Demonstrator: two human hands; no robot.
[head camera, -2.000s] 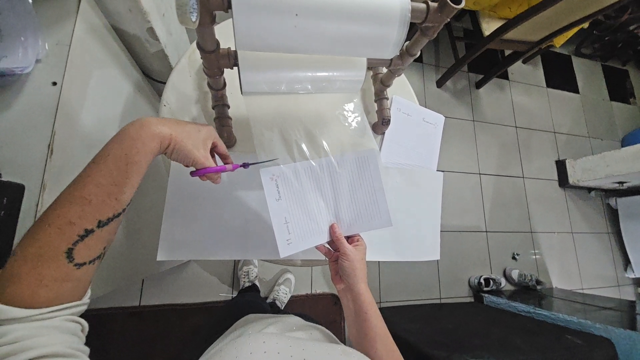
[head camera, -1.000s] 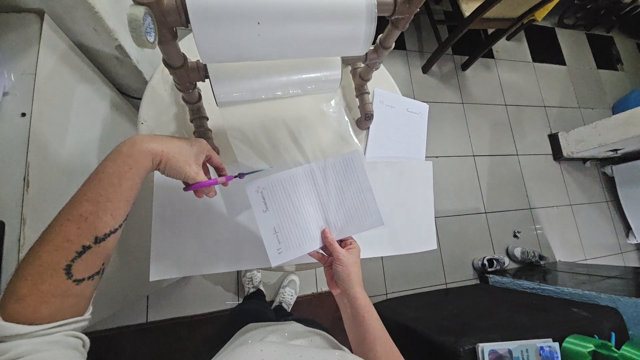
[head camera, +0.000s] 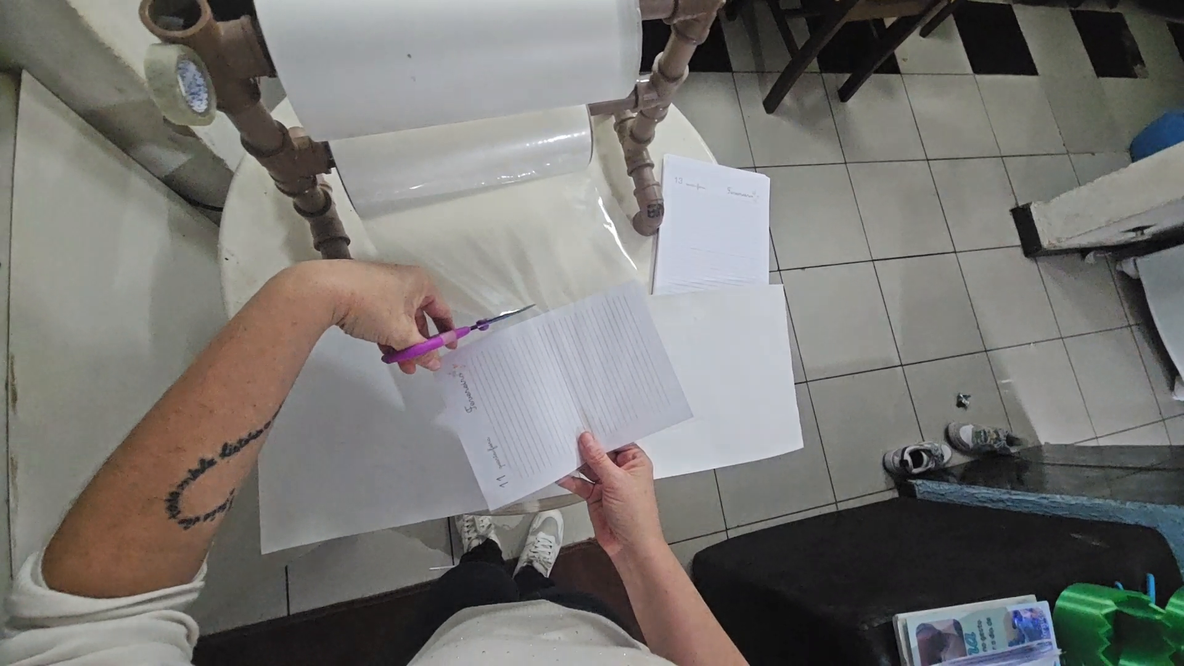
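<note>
My left hand (head camera: 393, 314) grips a pair of scissors (head camera: 435, 343) with purple handles, its blades pointing right over the top left part of a lined sheet. My right hand (head camera: 615, 486) pinches the lower edge of that lined paper sheet (head camera: 573, 388), which bears handwriting and a fold down its middle. Under it lies a large white sheet of paper (head camera: 731, 379). Clear plastic film (head camera: 499, 231) runs down from a roll (head camera: 472, 157) onto the white round table (head camera: 250, 231). A stack of lined papers (head camera: 712, 222) with handwriting lies beside the film, at the right.
A brown pipe stand (head camera: 296, 166) holds the film roll and a bigger white roll (head camera: 453, 55) above it. A tape roll (head camera: 180, 85) hangs at its upper left. Bottom right, a black seat (head camera: 832, 573) carries printed booklets (head camera: 980, 634) and green ribbon (head camera: 1119, 620). Shoes (head camera: 916, 458) stand on the tiled floor.
The view has shifted somewhat, bringing the booklets and green ribbon into sight. Both hands keep their holds on the scissors and the lined sheet.
</note>
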